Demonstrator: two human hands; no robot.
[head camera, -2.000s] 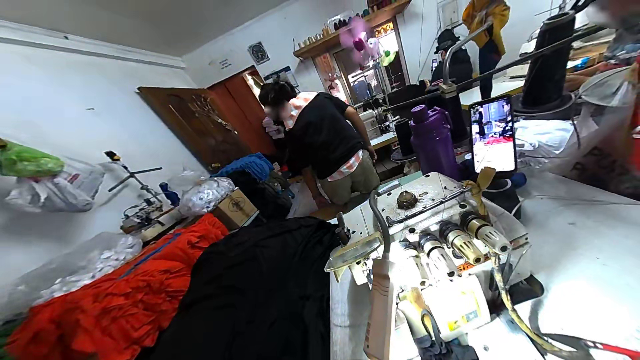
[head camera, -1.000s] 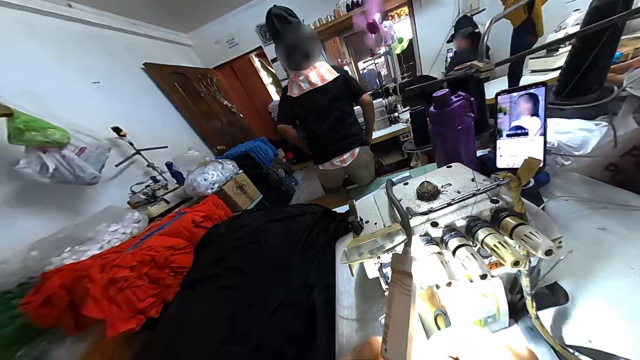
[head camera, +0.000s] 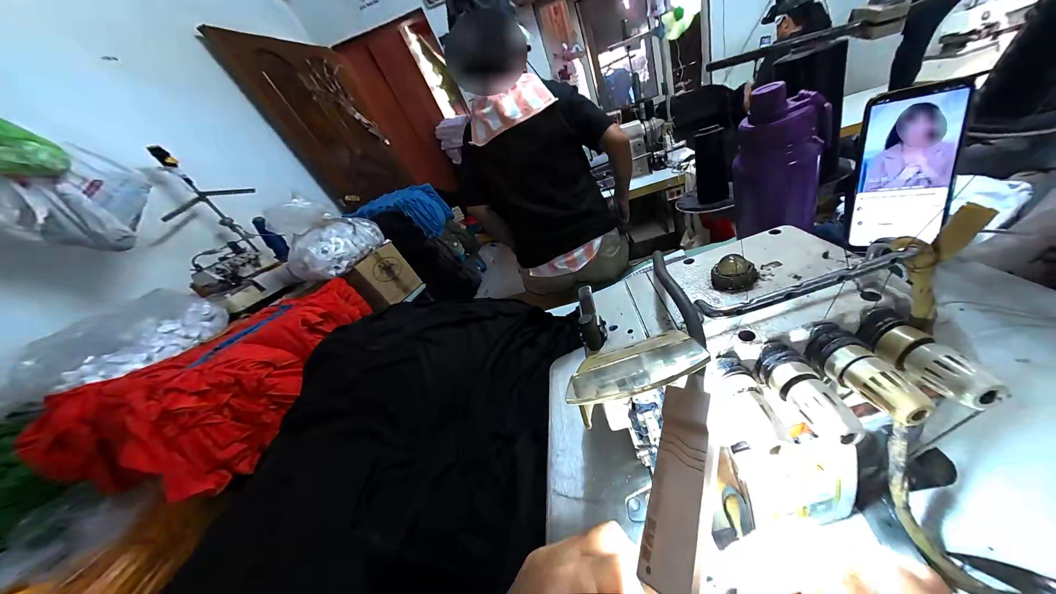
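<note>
An overlock sewing machine (head camera: 775, 272) with several thread tension dials (head camera: 874, 384) stands in front of me under bright light. At the bottom edge, my left hand (head camera: 582, 565) rests low beside the machine's bed, its knuckles showing and its fingers cut off by the frame. My right hand (head camera: 883, 573) is partly seen at the lower right, washed out by glare below the dials. Whether either hand holds anything is hidden. A long light-coloured lamp housing (head camera: 678, 487) rises between the hands. Black fabric (head camera: 412, 437) lies left of the machine.
Red fabric (head camera: 214, 388) and a plastic bag of white pieces (head camera: 132, 338) lie at the left. Behind the machine stand a purple bottle (head camera: 780, 161) and a phone (head camera: 907, 165) with a lit screen. A person in a black shirt (head camera: 544, 181) stands beyond the table.
Hands out of sight two seconds ago now show at the bottom edge. The person behind the table, bent over earlier, stands more upright. The phone's screen picture has changed.
</note>
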